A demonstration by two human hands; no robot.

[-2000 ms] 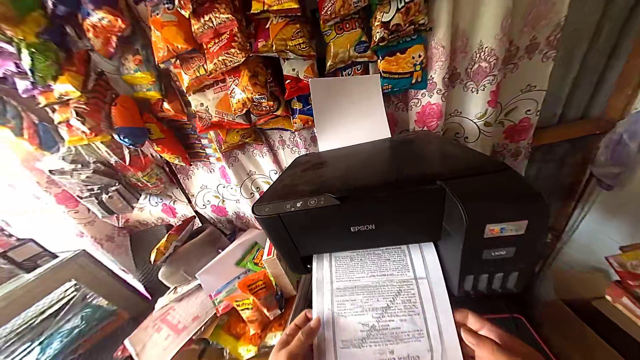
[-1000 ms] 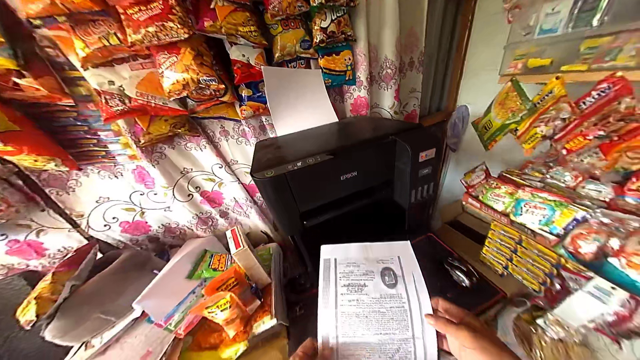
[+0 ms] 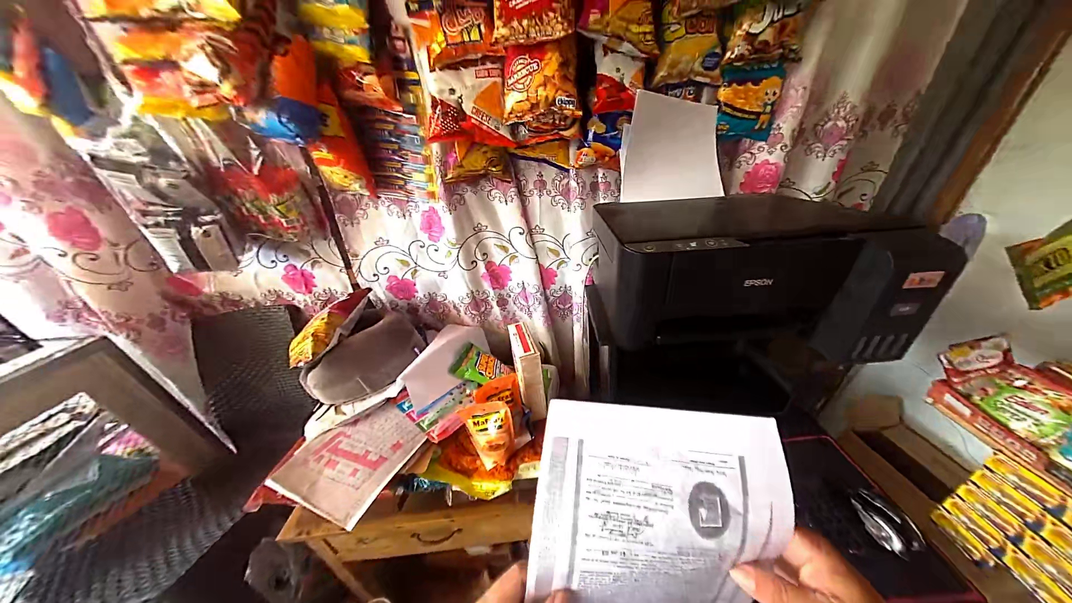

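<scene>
Both hands hold a printed paper sheet (image 3: 653,502) low in front of the printer. Its right edge is pinched by my right hand (image 3: 804,574), thumb on top. My left hand (image 3: 515,586) is at the sheet's lower left corner, mostly cut off by the frame's bottom edge. The sheet bears text and a dark oval mark and curls a little at the right. Behind it stands a black Epson printer (image 3: 754,276), with white paper (image 3: 670,151) upright in its rear feed.
Snack bags (image 3: 540,84) hang before a floral curtain (image 3: 435,251). Snack packets and papers (image 3: 352,461) lie on a wooden drawer table (image 3: 435,532). A computer mouse (image 3: 883,523) is right of the sheet, near boxes of packets (image 3: 997,519). A framed glass panel (image 3: 84,469) stands at left.
Two seconds ago the printed sheet was right at the printer's front; now it is held apart from it, lower down. The view has swung right and then back left.
</scene>
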